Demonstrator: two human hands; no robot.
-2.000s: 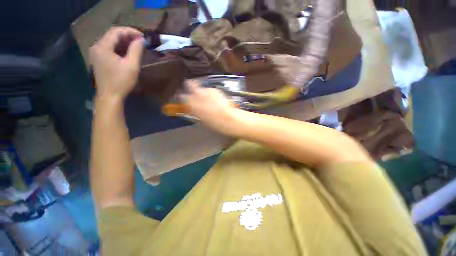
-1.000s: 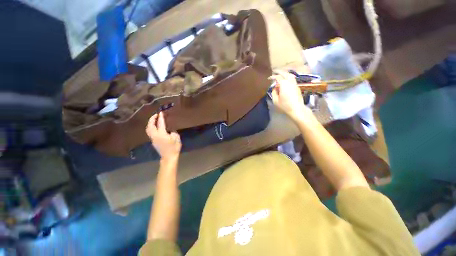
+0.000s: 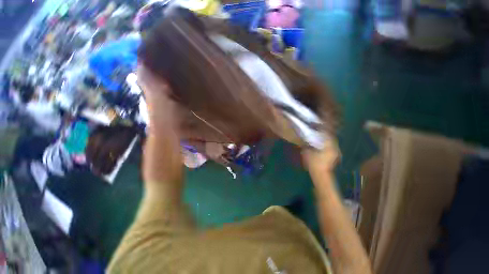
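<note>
The brown garment [image 3: 230, 91] hangs in the air between my hands, blurred by motion, with a strip of white lining showing along its upper right part. My left hand [image 3: 155, 85] is at the garment's left edge and grips it; its fingers are blurred and partly hidden by the cloth. My right hand [image 3: 323, 156] is closed on the garment's lower right end, by the white lining. The iron is not in view.
A tan cardboard-covered table edge [image 3: 413, 187] stands at the right, with a dark board beyond it. Heaped cloth and scraps, including a blue piece [image 3: 115, 61], lie at the left. Green floor [image 3: 241, 195] shows below the garment. Blue crates are at the top.
The view has turned away from the pressing board. The garment has been lifted off it and is now held in both hands. My right hand has let go of the iron.
</note>
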